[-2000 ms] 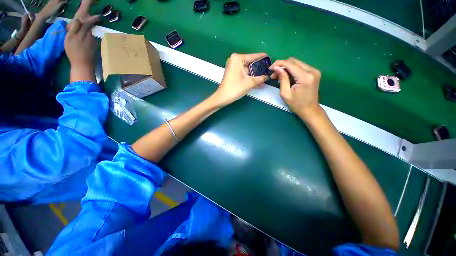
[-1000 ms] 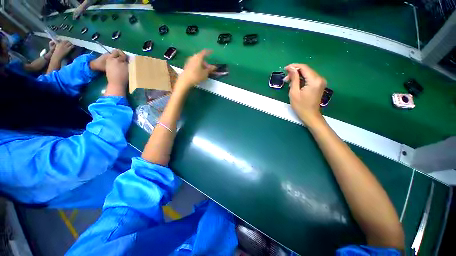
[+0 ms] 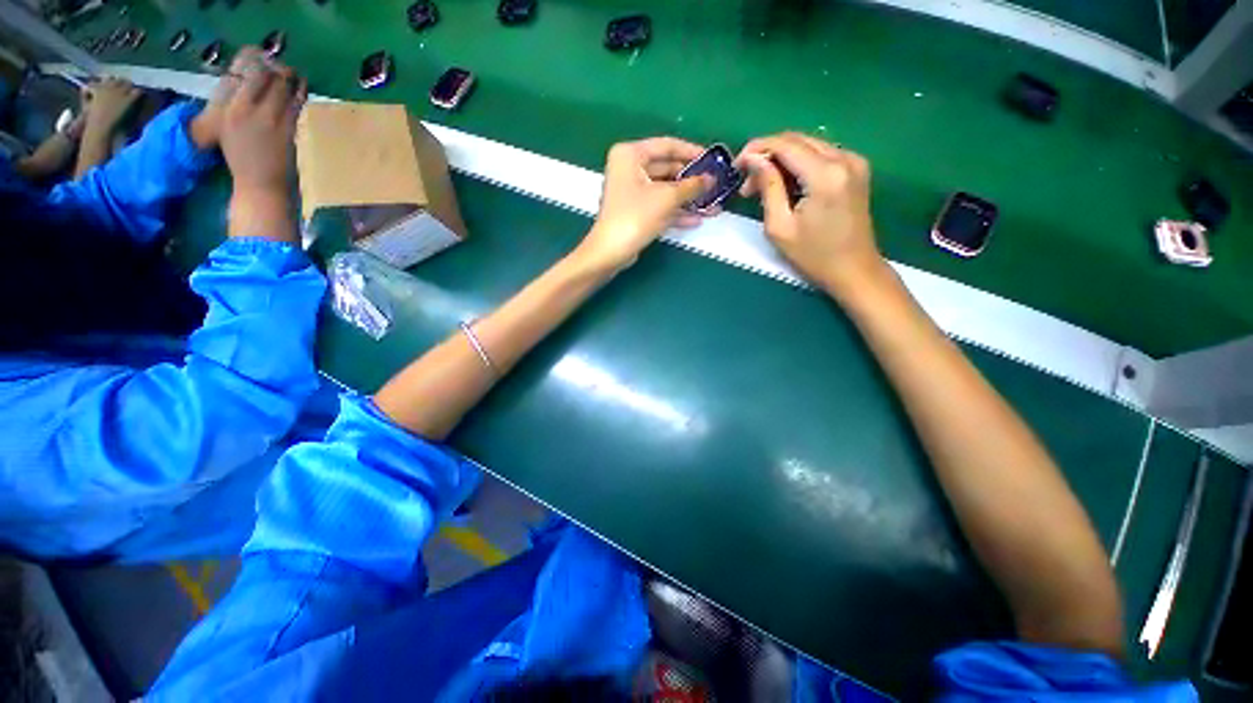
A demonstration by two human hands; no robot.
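My left hand [image 3: 643,197] holds a smartwatch unit [image 3: 712,179] with a black face and a bright rim, tilted, above the white rail. My right hand [image 3: 822,203] is just right of the unit, its fingers pinched together close to the unit's edge. A thin tool between the right fingers cannot be made out. Another smartwatch unit [image 3: 963,224] lies face up on the green belt [image 3: 852,117], to the right of my right hand.
A cardboard box [image 3: 360,158] and a clear plastic bag [image 3: 360,294] are at left, beside a person in a blue sleeve [image 3: 261,323]. A pale open unit [image 3: 1182,242] and black units [image 3: 1033,95] lie on the belt. Tweezers [image 3: 1172,577] lie at right on the bench.
My left hand has come back from the belt at left and now holds a unit beside my right hand. Units on the belt have shifted to the right.
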